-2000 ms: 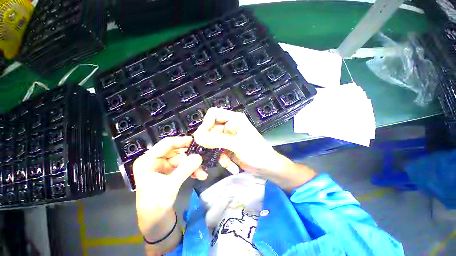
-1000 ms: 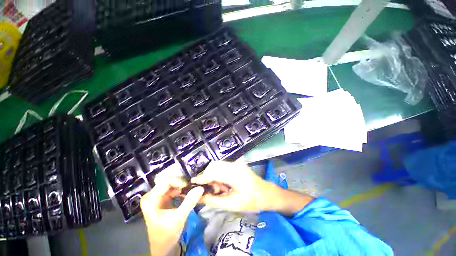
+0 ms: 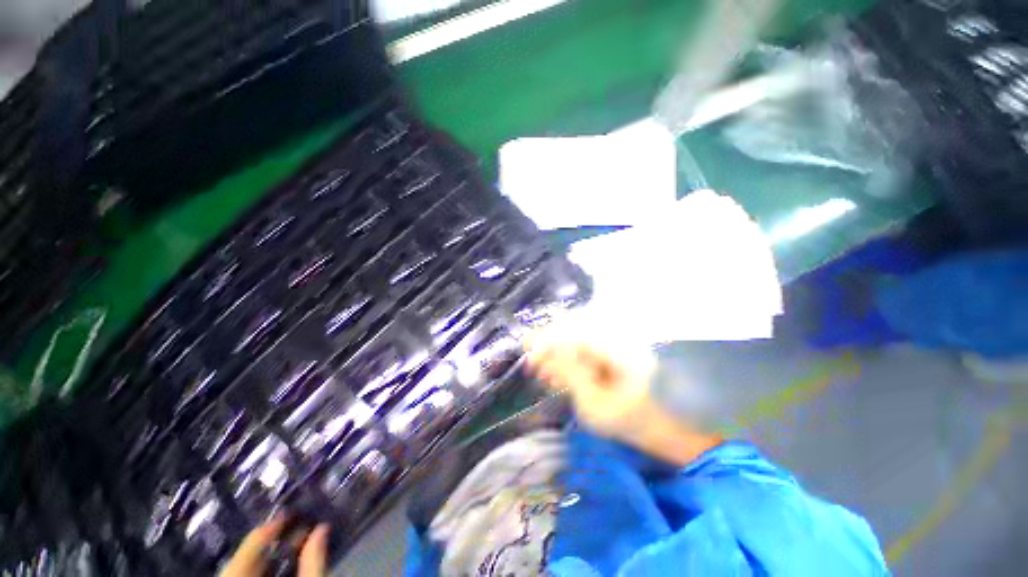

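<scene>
The black blister tray (image 3: 327,304) lies tilted in front of me, with rows of square pockets blurred by motion. My left hand (image 3: 282,549) is cut off by the bottom edge at the tray's near-left side. Its finger and thumb pinch a small dark part (image 3: 289,541), seen only dimly. My right hand (image 3: 597,383) is blurred, at the tray's near-right side, just below the white sheets (image 3: 688,276). Whether it holds anything cannot be told.
Another white sheet (image 3: 592,180) lies beyond, on the green surface (image 3: 496,85). A crumpled clear bag (image 3: 806,113) is at upper right. Dark tray stacks (image 3: 226,101) stand at upper left and far right. A pale strap (image 3: 70,349) lies at left. Blue cloth (image 3: 958,304) shows at right.
My hands have parted: the left went down and left, the right moved right and up toward the sheets. The view has shifted and blurred, and the tray looks lower and further left.
</scene>
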